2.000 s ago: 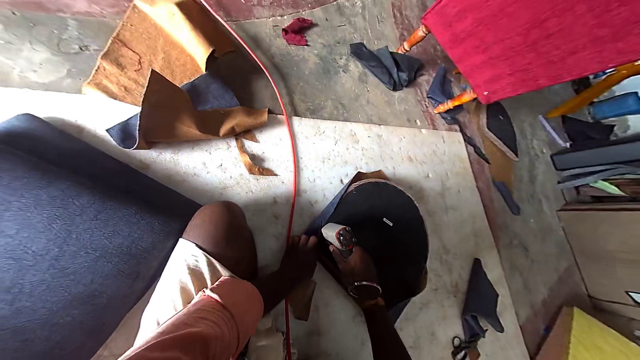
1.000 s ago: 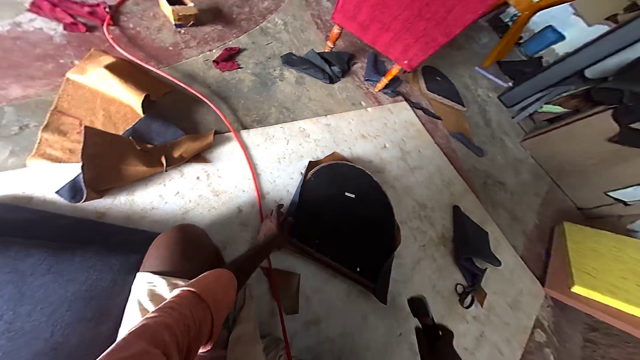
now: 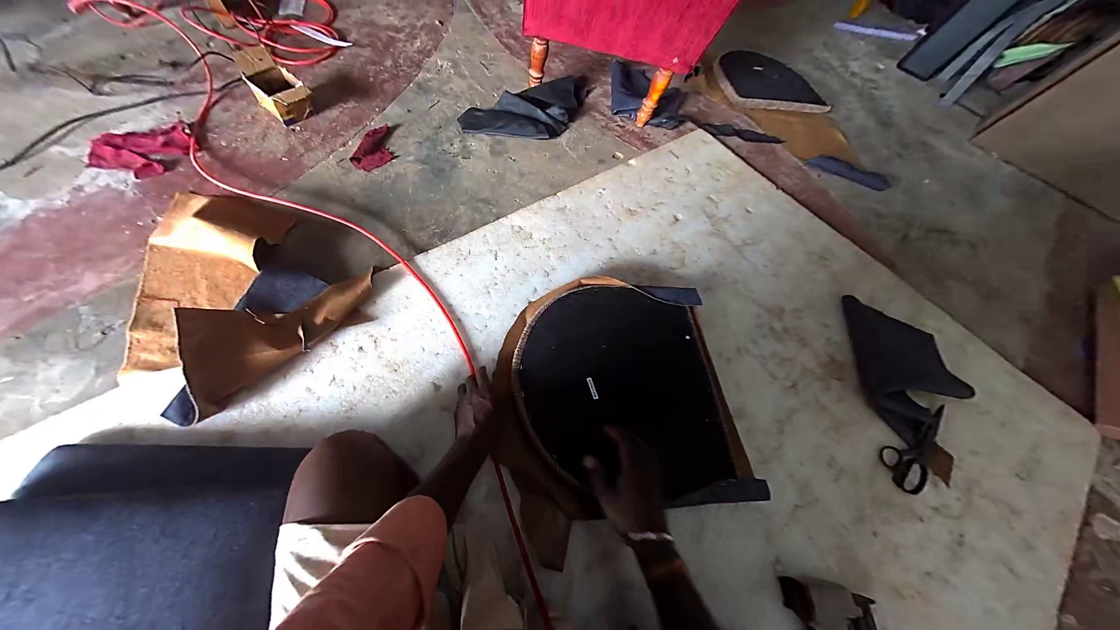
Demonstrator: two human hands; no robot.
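Observation:
A D-shaped black padded panel (image 3: 626, 394) lies on the pale board, its curved side to the left and its straight side to the right. Brown and dark upholstery material shows around its rim, and a small pale strip marks its face. My left hand (image 3: 472, 407) is at the curved edge, next to the red hose (image 3: 420, 284); whether its fingers grip either is unclear. Over the panel's lower part, my right hand (image 3: 626, 481) is held with fingers apart and nothing in them. A dark tool (image 3: 827, 604), partly cut off, rests on the board at the bottom.
Scissors (image 3: 912, 459) lie by a dark scrap (image 3: 901, 354) on the right. Brown material (image 3: 254, 350) is piled at the left, near a dark blue padded piece (image 3: 157, 542). A red-covered item on wooden legs (image 3: 654, 96), an open small box (image 3: 278, 87) and scraps are beyond the board.
The tool that my right hand held two seconds ago is now out of it, at the bottom. My right hand has come back over the panel, which has turned, its curved side now to the left.

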